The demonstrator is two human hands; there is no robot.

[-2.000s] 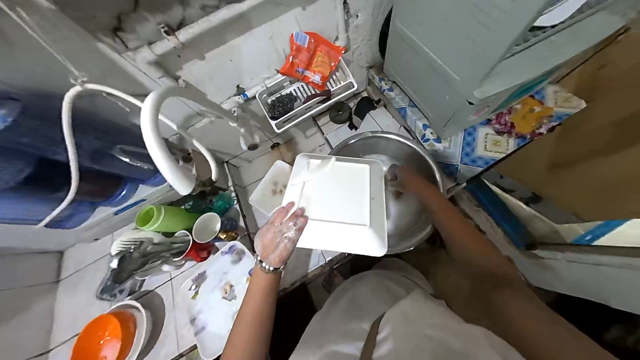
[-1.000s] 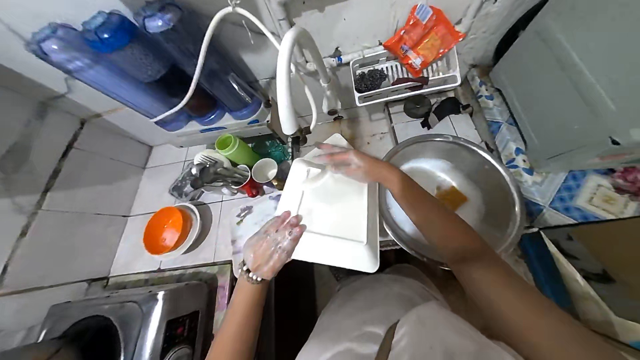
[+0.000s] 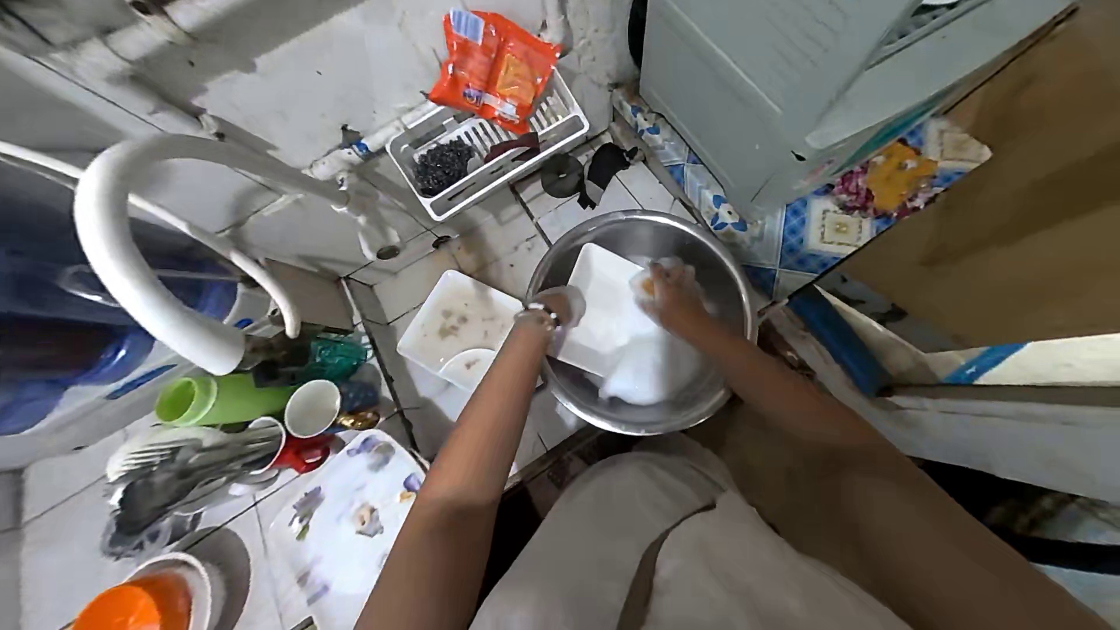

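Observation:
A white rectangular plastic tray (image 3: 604, 302) rests tilted inside a round stainless steel basin (image 3: 644, 423) with white suds (image 3: 652, 363). My left hand (image 3: 560, 306), a beaded bracelet at its wrist, grips the tray's left edge. At the basin's right side my right hand (image 3: 672, 293), blurred, holds an orange-yellow sponge (image 3: 647, 285) against or close to the tray; the sponge is mostly hidden. Left of the basin, a second white tray (image 3: 459, 324) with brownish spots lies on the tiles, partly behind my left forearm.
A white faucet (image 3: 149, 254) arches at the left. Below it are a green tumbler (image 3: 227, 398), a white cup (image 3: 312, 409), cutlery (image 3: 166, 481), a floral tray (image 3: 350, 534) and an orange bowl (image 3: 140, 604). A slotted white basket (image 3: 490, 144) holds a scouring pad and an orange packet (image 3: 499, 70).
The white tray has gone from in front of me down into the basin, both hands with it. The sponge, earlier lying in the basin, is now in my right hand. The view has turned.

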